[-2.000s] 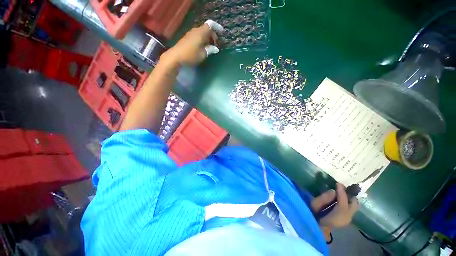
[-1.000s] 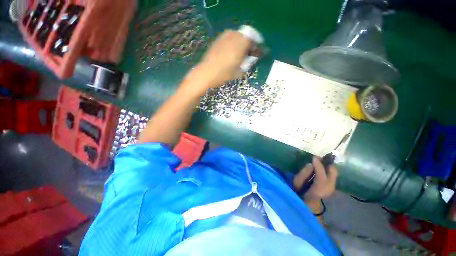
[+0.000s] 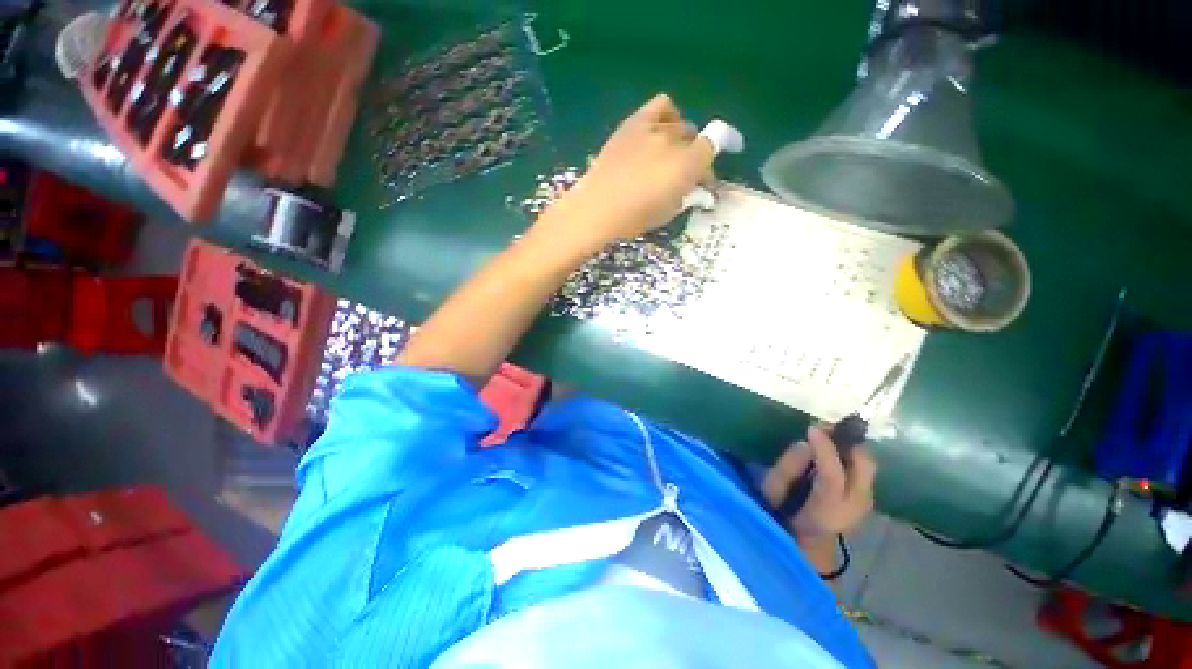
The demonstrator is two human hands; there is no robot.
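Observation:
My left hand [image 3: 660,170], with white finger covers on thumb and forefinger, is over the top left corner of the cream paper form [image 3: 797,301]. Whether a small part is between its fingertips cannot be told. A pile of tiny silver and dark parts [image 3: 628,281] lies under and beside the wrist, partly on the paper. My right hand [image 3: 824,484] holds the black handle of a slim tool, likely a soldering iron [image 3: 850,429], its thin tip over the paper's lower right corner. A clear tray [image 3: 458,111] with rows of copper-brown rings lies at upper left.
A clear extractor hood [image 3: 889,163] and a yellow tip cleaner cup [image 3: 974,281] stand right of the paper. Orange-red parts bins [image 3: 196,98] and a wire spool [image 3: 303,229] are at left, with lower bins [image 3: 248,340] below the bench edge. A blue box [image 3: 1144,405] is far right.
My left hand has moved right from the ring tray, across the pile, to the paper's upper corner. My right hand keeps the tool near the paper's lower corner. The camera view has shifted.

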